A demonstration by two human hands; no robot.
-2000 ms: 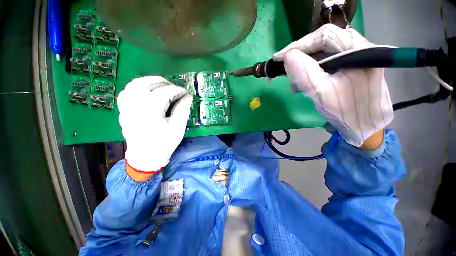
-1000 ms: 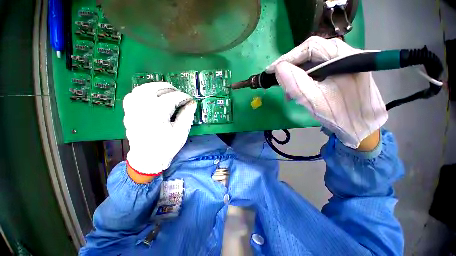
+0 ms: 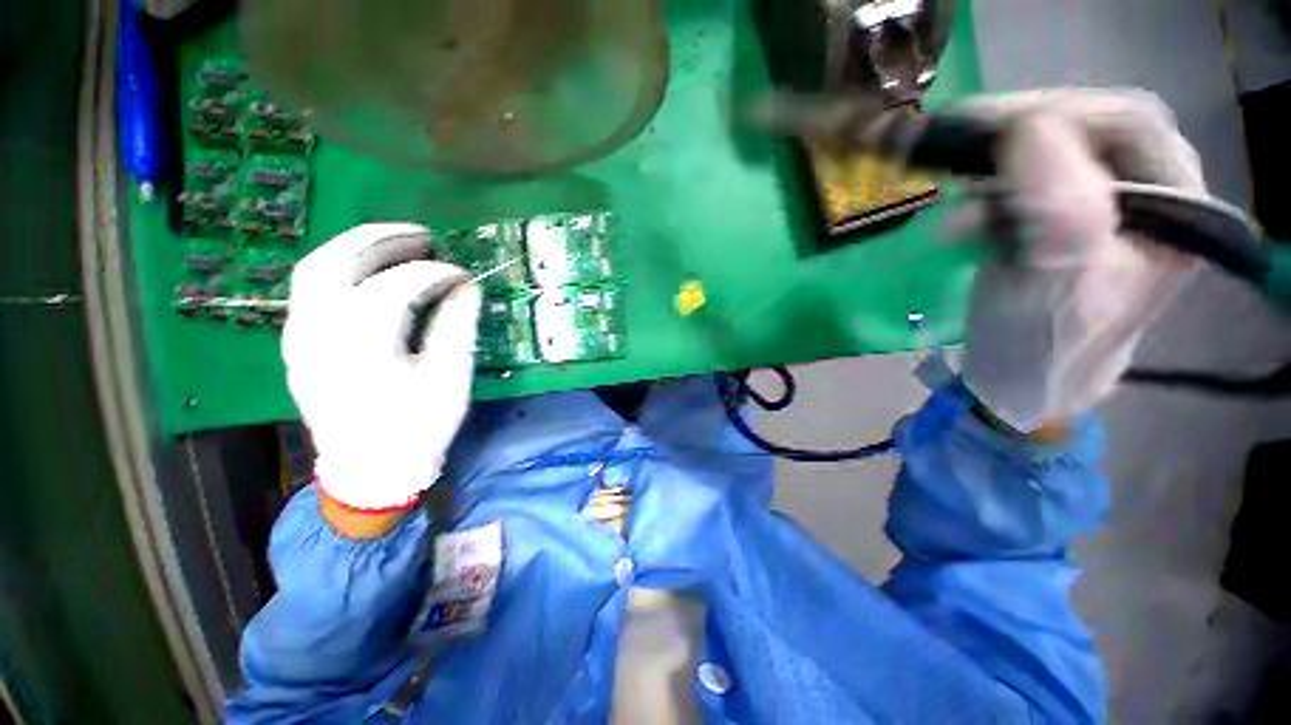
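A green PCB panel (image 3: 574, 290) lies solder side up on the green mat, its left part hidden by my left hand. My gloved left hand (image 3: 382, 361) pinches a thin solder wire (image 3: 496, 268), whose end sticks out to the right over the panel. My gloved right hand (image 3: 1083, 241), blurred, holds the soldering iron (image 3: 963, 143) like a pen. The iron's blurred tip points left, above the mat and in front of the stand, away from the panel.
A second PCB panel (image 3: 242, 184) lies component side up at the left. The translucent hood disc (image 3: 460, 85) hangs over the back. The iron stand (image 3: 892, 57) with a yellow-brown sponge (image 3: 867, 187) is at the back right. A yellow scrap (image 3: 691, 298) and a blue stick (image 3: 139, 106) also show.
My right hand and the iron have moved right and up, away from the panel towards the stand. The solder wire end now shows past my left fingers. The whole view has shifted slightly.
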